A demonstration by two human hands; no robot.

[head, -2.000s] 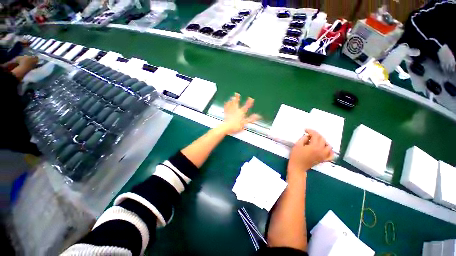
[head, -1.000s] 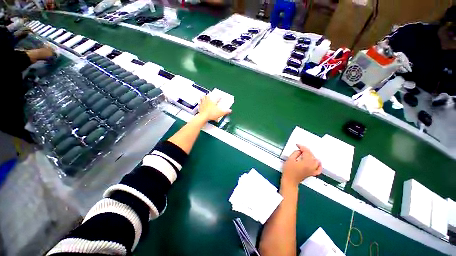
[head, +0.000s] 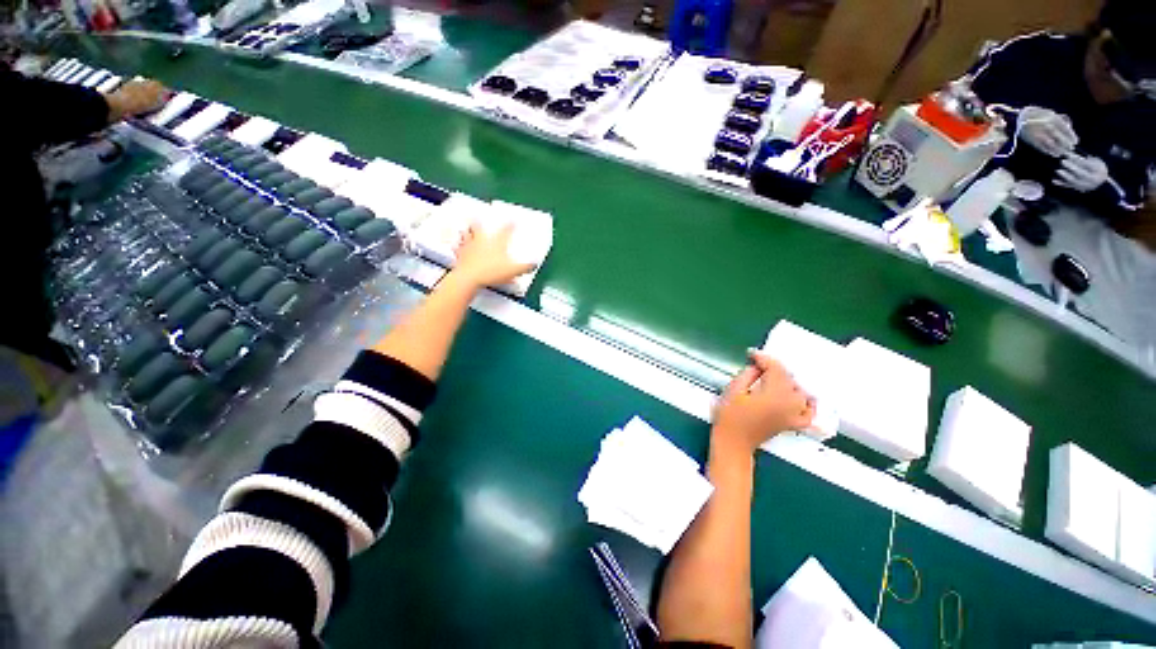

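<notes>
My left hand (head: 492, 257) is on a white gift box (head: 533, 230) at the near end of the box row, thumb toward its right side and fingers over its top. My right hand (head: 763, 403), with curled fingers, is against the left part of a white box (head: 811, 370) beside the rail; whether it grips the box or a thin sheet is hidden. Another white box (head: 885, 396) adjoins it on the right. A fanned leaflet stack (head: 644, 484) lies on the green bench, left of my right forearm.
A clear blister tray (head: 216, 298) of dark oval cases is at left. More white boxes (head: 981, 454) stand right along the metal rail. A glossy black case (head: 925, 320) lies on the green belt. Rubber bands (head: 903, 579) lie on the bench. A gloved person (head: 1078, 140) is across the belt.
The view has shifted slightly. My left hand and its box are a little farther left, against the row. My right hand stays by the white box. The gloved person opposite shows more fully.
</notes>
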